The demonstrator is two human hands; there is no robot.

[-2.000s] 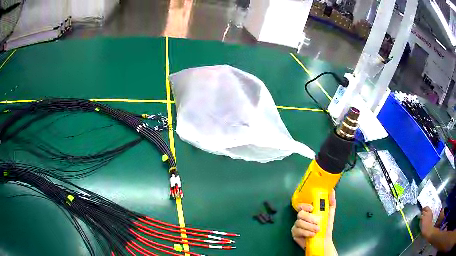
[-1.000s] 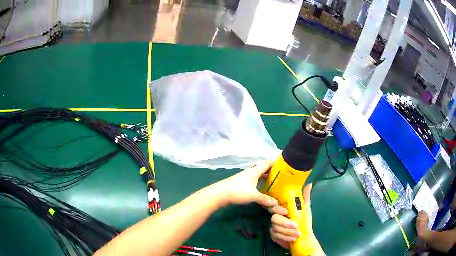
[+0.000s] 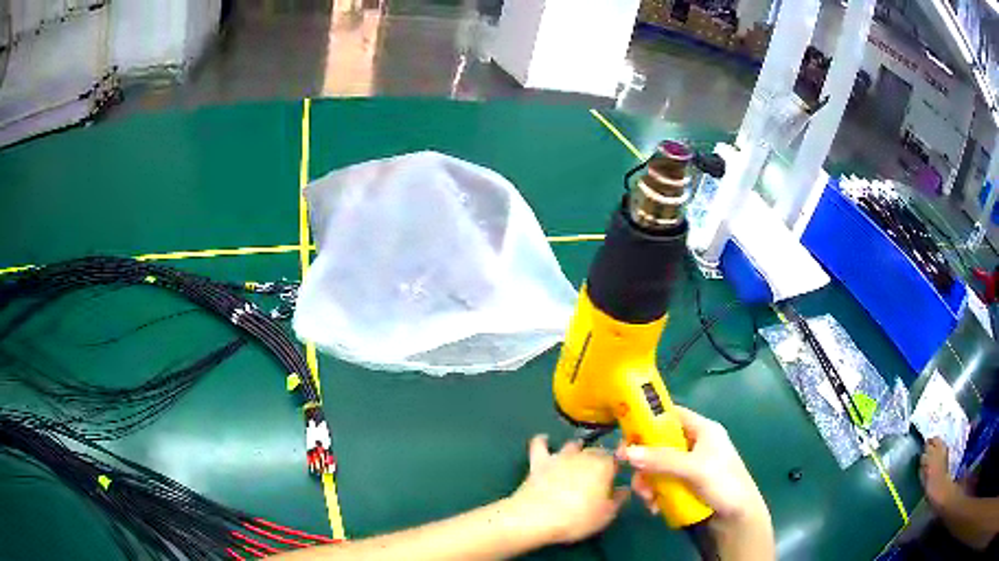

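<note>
The yellow heat gun (image 3: 613, 367) is upright in front of me, its metal nozzle pointing up. My right hand (image 3: 707, 471) grips its handle. My left hand (image 3: 570, 488) is low on the table beside the handle, below the gun's rear cap. Its thumb points up; the other fingers are partly hidden and I cannot tell if they hold something. The wire harness (image 3: 219, 296) loops across the left of the table, with red-sleeved leads (image 3: 274, 534) at the bottom left, partly behind my left forearm.
A cloudy plastic bag (image 3: 427, 263) lies beyond the hands. A blue parts bin (image 3: 876, 274), a small clear bag (image 3: 827, 384) and a white post (image 3: 756, 142) stand or lie at right. Another person's hand (image 3: 934, 471) is on a paper at the right edge. A black cord runs behind the gun.
The heat gun has moved left and up in the view. My left hand came in, touched the gun's body, and is now down by the table. The red leads are now mostly out of view.
</note>
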